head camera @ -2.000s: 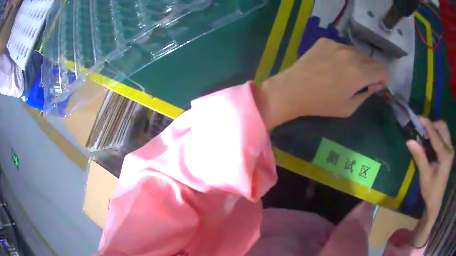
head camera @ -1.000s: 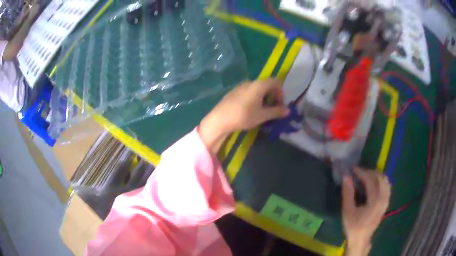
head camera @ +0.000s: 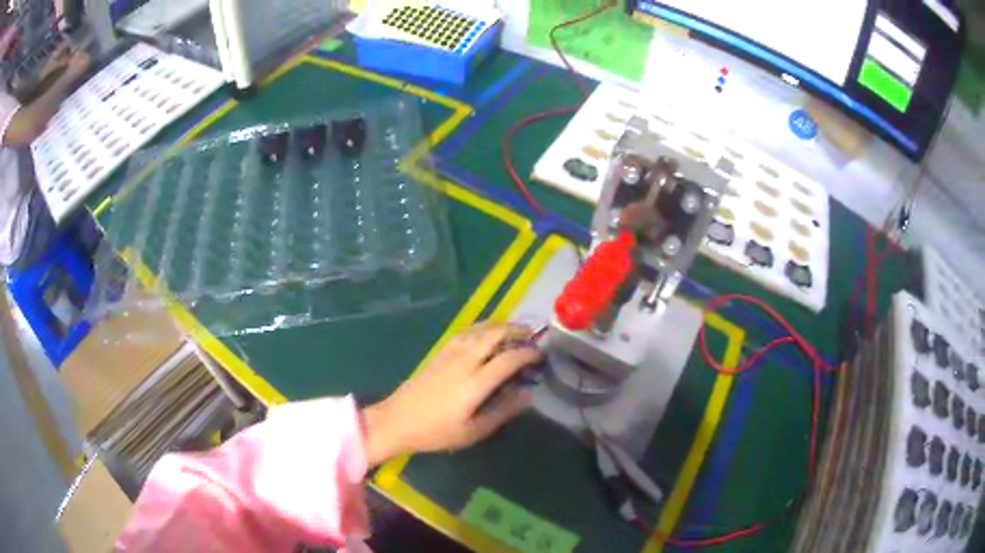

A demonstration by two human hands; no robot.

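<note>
The test fixture (head camera: 605,362) stands on its pale base plate (head camera: 659,378) on the green mat. Its red clamp handle (head camera: 594,283) slants down toward me from the dark steel linkage (head camera: 653,211). My left hand (head camera: 454,394) is at the left side of the fixture's base, fingertips close to the metal block. The fingers hide whatever lies under them, so I cannot tell if they hold anything. The test leads (head camera: 629,481) lie in front of the fixture, with no hand on them. My right hand is out of the picture.
A clear blister tray (head camera: 292,227) with three black parts is left. A white foam tray (head camera: 756,216) lies behind the fixture. Stacked foam trays (head camera: 918,432) stand at right. A blue box (head camera: 416,54) and monitor (head camera: 799,43) are behind. Another person's arm (head camera: 49,97) shows far left. Red wire (head camera: 745,367) loops right.
The view has lifted toward the monitor. My right hand has let go of the test leads and left the picture. My left hand has come to the left side of the fixture's base.
</note>
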